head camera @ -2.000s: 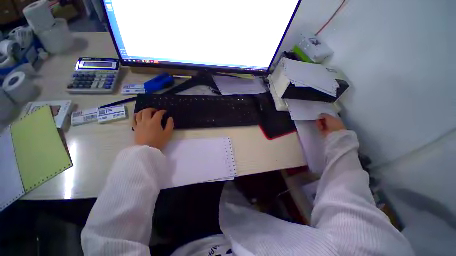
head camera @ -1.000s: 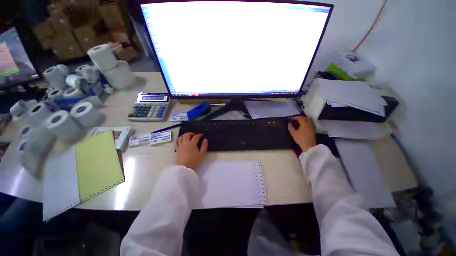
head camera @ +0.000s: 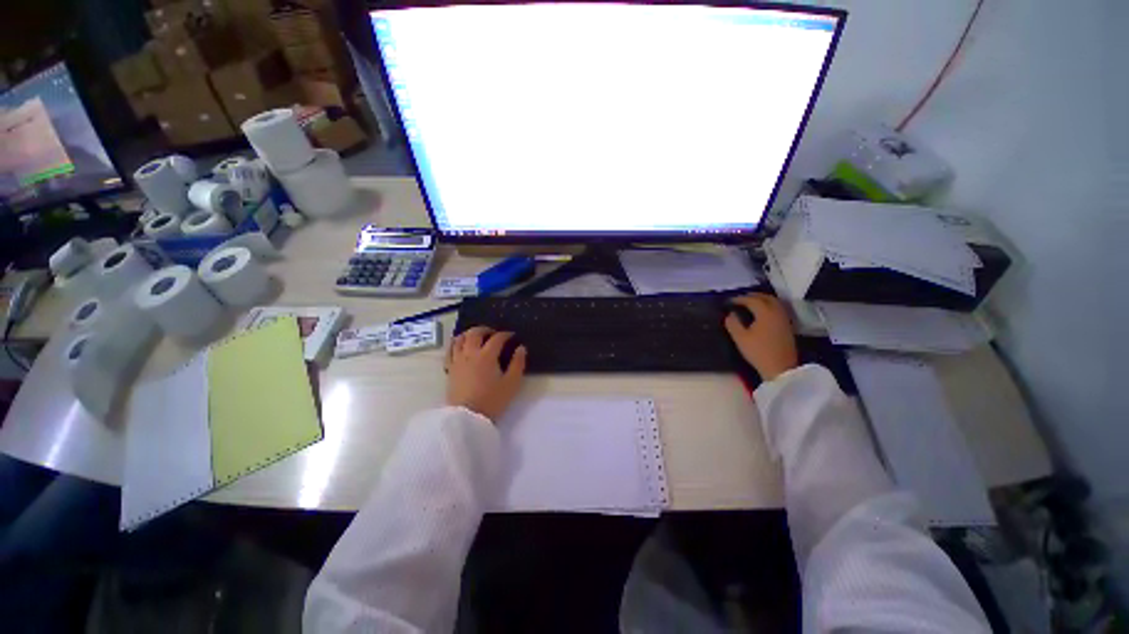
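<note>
A long black keyboard [head camera: 607, 334] lies below the large lit monitor [head camera: 607, 118], whose screen is mostly washed-out white. My left hand [head camera: 487, 369] rests on the keyboard's left end with fingers apart. My right hand [head camera: 764, 336] lies at the keyboard's right end; whether a mouse is under it cannot be seen. Only a bit of the dark, red-edged mouse pad [head camera: 827, 357] shows beside it. A white blank form stack [head camera: 572, 456] with a holed edge lies in front of the keyboard.
The printer [head camera: 891, 266] with papers on top stands right of the monitor, a long white sheet [head camera: 922, 434] before it. Left are a calculator [head camera: 386, 268], a blue object [head camera: 505, 274], a yellow form sheet [head camera: 263, 399] and several label rolls [head camera: 173, 300]. Cartons [head camera: 254, 87] are stacked behind.
My right hand has moved left from the paper at the printer to the keyboard's right end. My left hand stays on the keyboard. The view has shifted, showing more of the desk's left side.
</note>
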